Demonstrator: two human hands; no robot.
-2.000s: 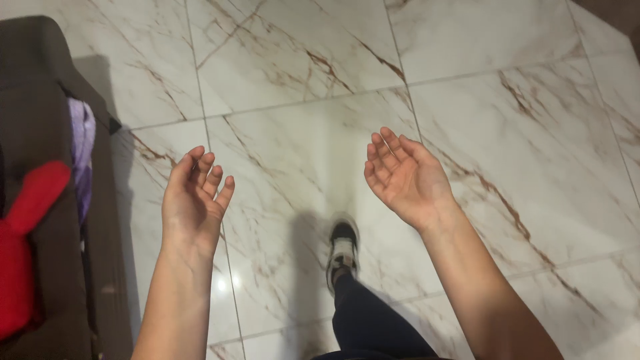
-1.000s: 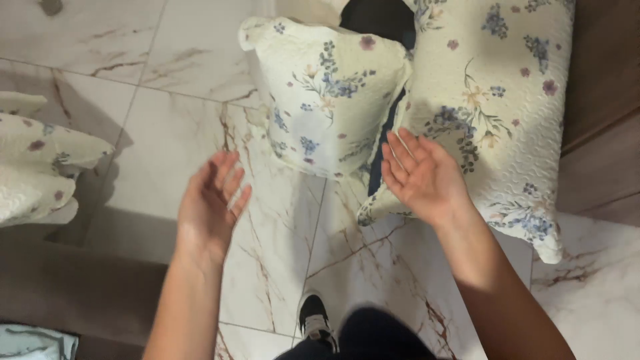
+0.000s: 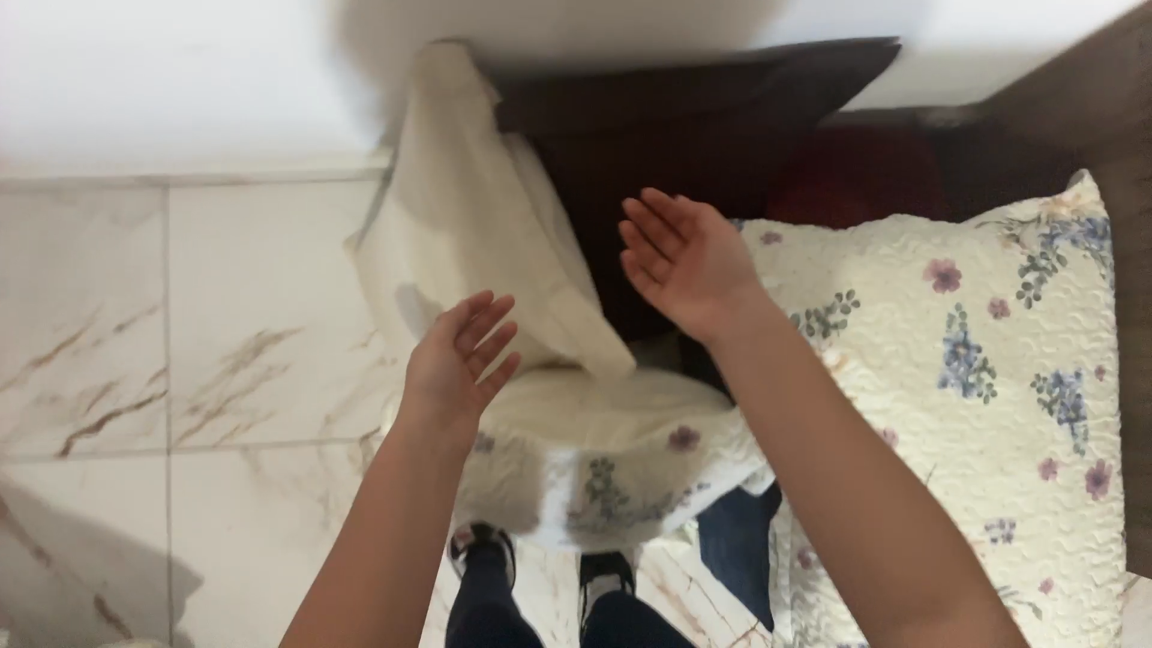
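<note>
My left hand (image 3: 462, 355), palm turned inward with fingers apart, holds nothing and is over a cream cloth (image 3: 459, 207) at the centre. My right hand (image 3: 688, 261) is higher and to the right, its fingers slightly curled and nothing in it, in front of a dark brown cushion or fabric piece (image 3: 621, 153). Below the hands is a floral quilted pillow (image 3: 576, 486) with blue and pink flowers. A larger floral quilted pillow or cover (image 3: 954, 351) lies at the right, partly behind my right forearm. Whether either hand touches the fabric cannot be told.
A white wall (image 3: 180, 81) runs along the top. Marble-look tiles (image 3: 261, 315) cover the floor at the left. Brown wooden furniture (image 3: 1129, 270) borders the right side. A dark red item (image 3: 855, 175) sits in shadow behind the large pillow, and dark blue fabric (image 3: 740, 549) lies near my feet.
The view has shifted a lot, from open floor to the floral pillows beside the wall. Both hands remain raised and empty, with my right hand now further up than my left.
</note>
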